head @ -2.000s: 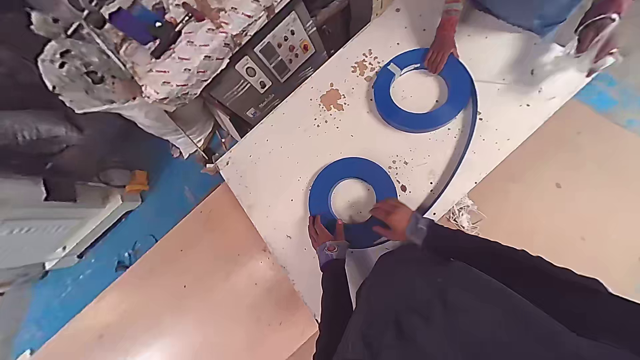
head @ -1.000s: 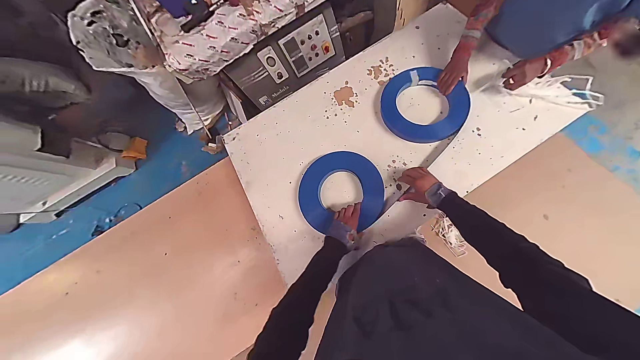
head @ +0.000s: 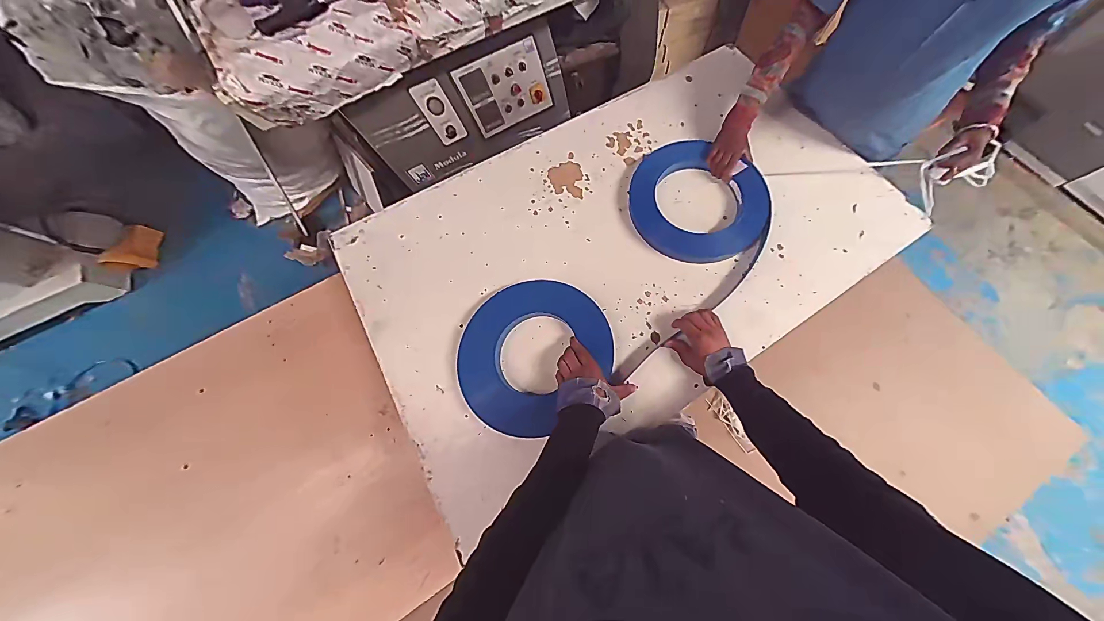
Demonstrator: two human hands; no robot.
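Two coils of blue edge-banding-like strip lie flat on a speckled white board. My left hand (head: 588, 373) rests on the inner edge and right side of the near coil (head: 492, 358), thumb spread toward the strip that leaves it. Between thumb and fingers my right hand (head: 700, 338) holds that strip (head: 743, 283), which runs on edge from the near coil up to the far coil (head: 660, 216). A co-worker's hand (head: 730, 145) presses on the top right of the far coil, beside a small white piece.
The co-worker's other hand (head: 964, 155) holds looped white cord (head: 983, 172) past the board's right corner. A machine control panel (head: 509, 86) stands behind the white board (head: 414, 259). Large tan sheets (head: 216, 448) lie at both sides; scraps (head: 729, 418) lie by my right forearm.
My right hand has moved away from the near coil, along the strip. The co-worker's other hand has moved right, away from the board, with the white cord.
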